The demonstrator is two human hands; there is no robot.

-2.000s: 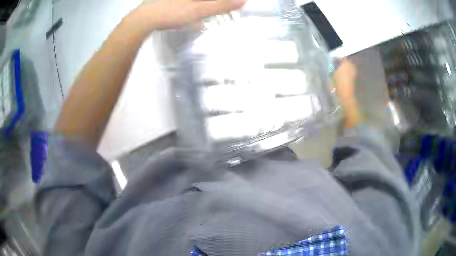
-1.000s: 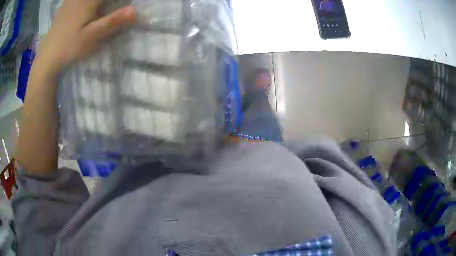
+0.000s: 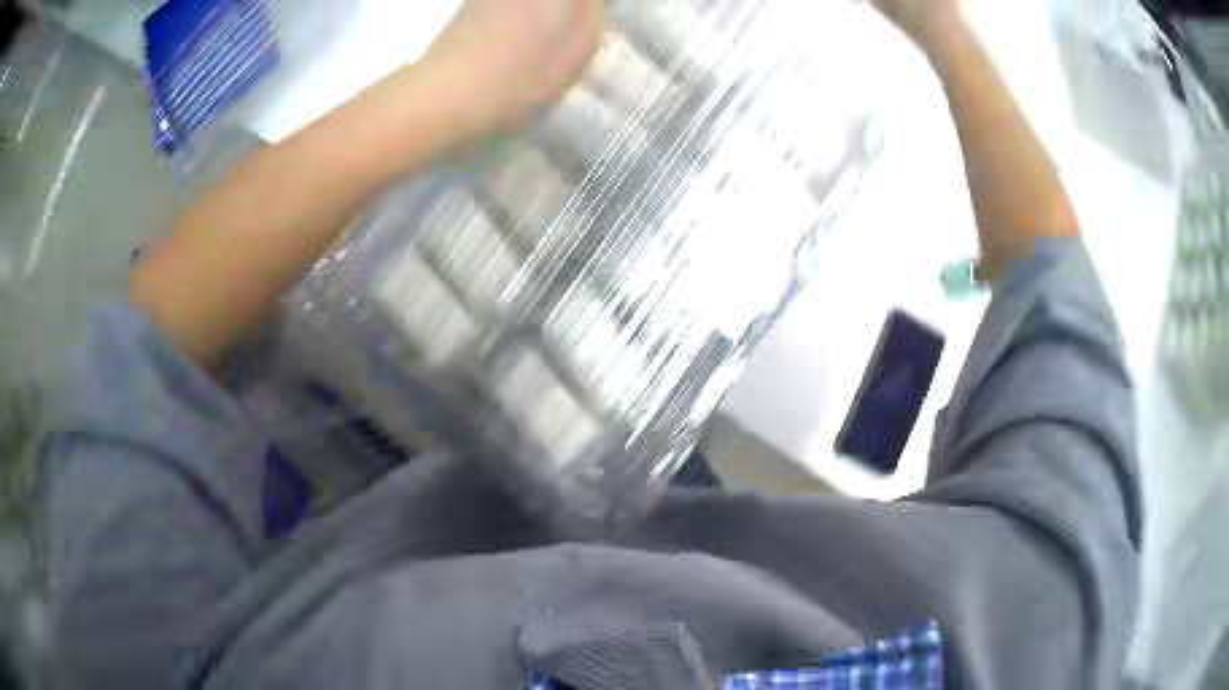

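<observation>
A tray bundle (image 3: 539, 391) with white parts in rows of pockets leans tilted against my body. Glossy, creased stretch film (image 3: 660, 256) runs in tight lines across its right part. My left hand (image 3: 532, 54) is on the bundle's upper left edge and holds it; its fingers are blurred. My right hand (image 3: 923, 11) is at the top edge beyond the bundle, mostly cut off, so what it holds cannot be seen.
A mobile phone (image 3: 891, 391) lies on the white table (image 3: 795, 411) right of the bundle. A small teal thing (image 3: 958, 279) is beside my right forearm. A ribbed blue tray (image 3: 213, 61) is at the upper left. Blurred trays (image 3: 1200, 256) show at the far right.
The bundle has moved right and turned to a slant, and streaked film now shows across it. My left hand moved right with it. My right forearm has come up to the top right.
</observation>
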